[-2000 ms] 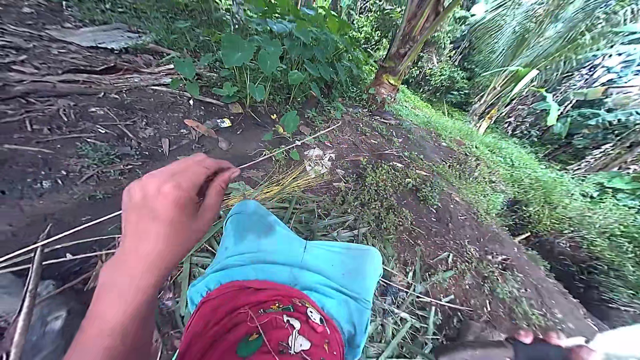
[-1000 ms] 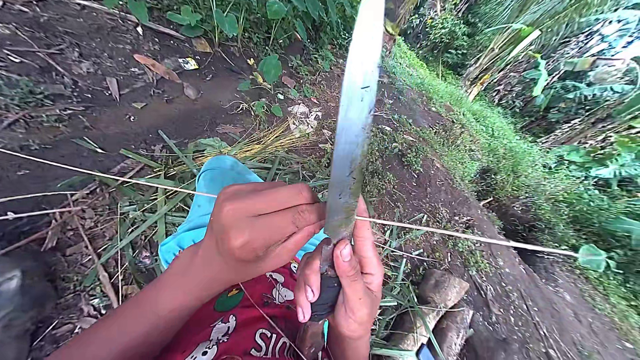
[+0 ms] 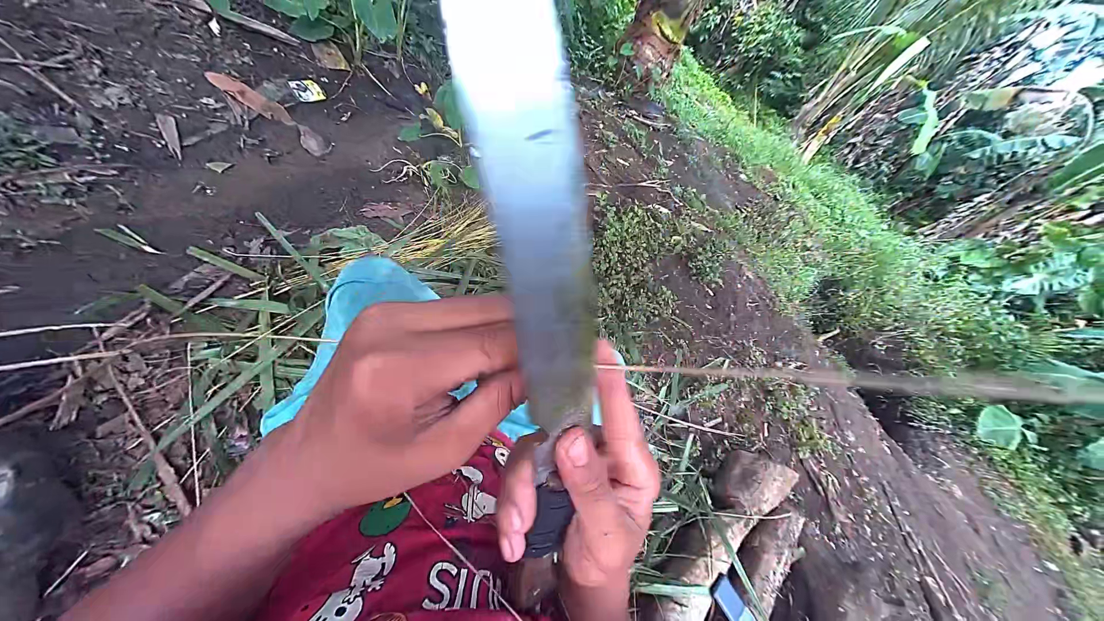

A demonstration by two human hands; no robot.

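My right hand (image 3: 595,492) grips a large knife near the base of its blade (image 3: 539,224), around the dark wrapped handle (image 3: 548,522). The blade points up and away from me, blurred. Just left of the blade, my left hand (image 3: 414,388) has its fingers bent, with the tips hidden behind the steel. A thin plant strip (image 3: 733,373) passes behind the blade at finger height and runs out to the right; it appears pinched in my left fingers. Beneath the hands are my red printed shirt (image 3: 414,552) and blue-covered knee (image 3: 371,293).
Cut green strips (image 3: 233,379) and yellow strips (image 3: 448,237) lie on the soil around my knee. Short logs (image 3: 742,517) rest at the lower right, beside a small blue-edged object (image 3: 731,597). A grassy bank (image 3: 811,207) slopes on the right; leafy plants grow ahead.
Two seconds ago my left hand was raised alone over my knee, holding a thin strip. The knife then came up in my right hand, and both hands now meet at its blade.
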